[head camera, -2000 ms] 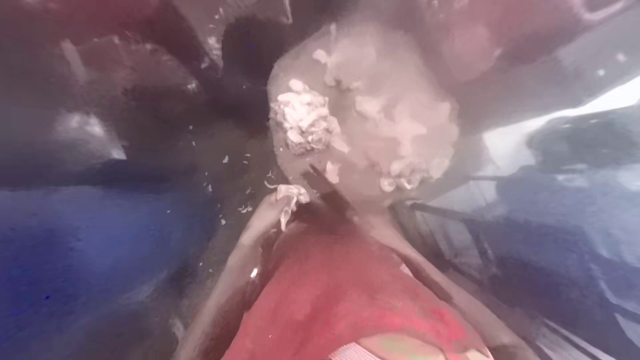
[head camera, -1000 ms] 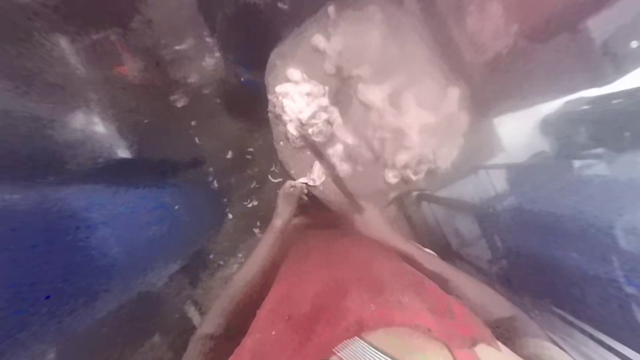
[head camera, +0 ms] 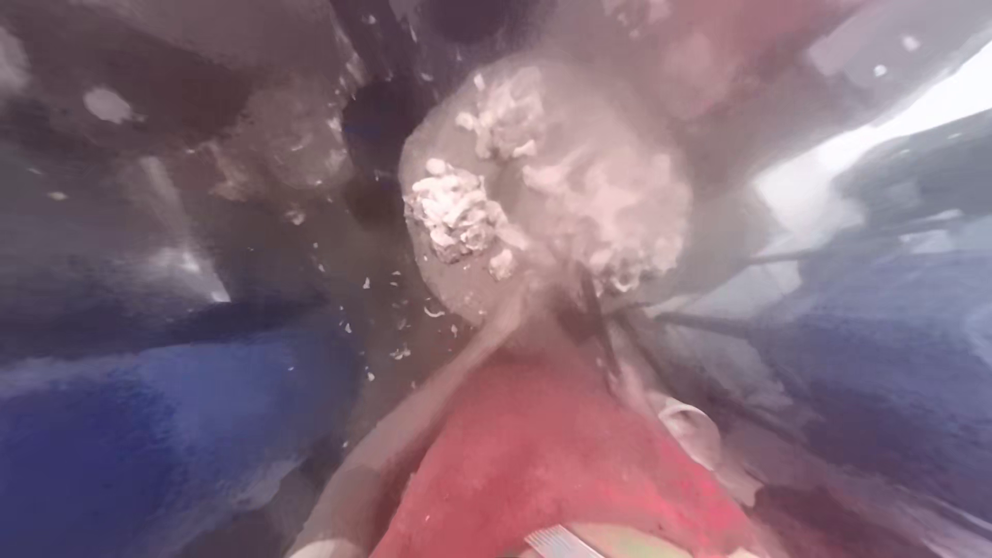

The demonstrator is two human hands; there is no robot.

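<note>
The view is blurred. A round, pale tray or board [head camera: 457, 291] lies in front of me, bearing heaps of whitish pieces. The brightest heap [head camera: 456, 213] is on its left side, another pale heap [head camera: 511, 112] is farther back, and more pieces [head camera: 612, 201] spread over its right. My left hand [head camera: 531, 283] reaches over the near part of the tray beside the pieces; its fingers are too blurred to read. Near the tray's near right edge is my right hand [head camera: 577, 298], with a dark, thin tool [head camera: 593, 314] at it.
Small white scraps [head camera: 399, 353] are scattered on the dark floor left of the tray. A blue surface [head camera: 170, 434] fills the lower left, and another blue area [head camera: 891, 372] is at the right. Red cloth [head camera: 542, 434] covers my front.
My left hand has moved from the tray's near left edge inward over the tray. The pale scrap seen at its fingers earlier is no longer discernible there. My right hand and the dark tool have shifted rightward.
</note>
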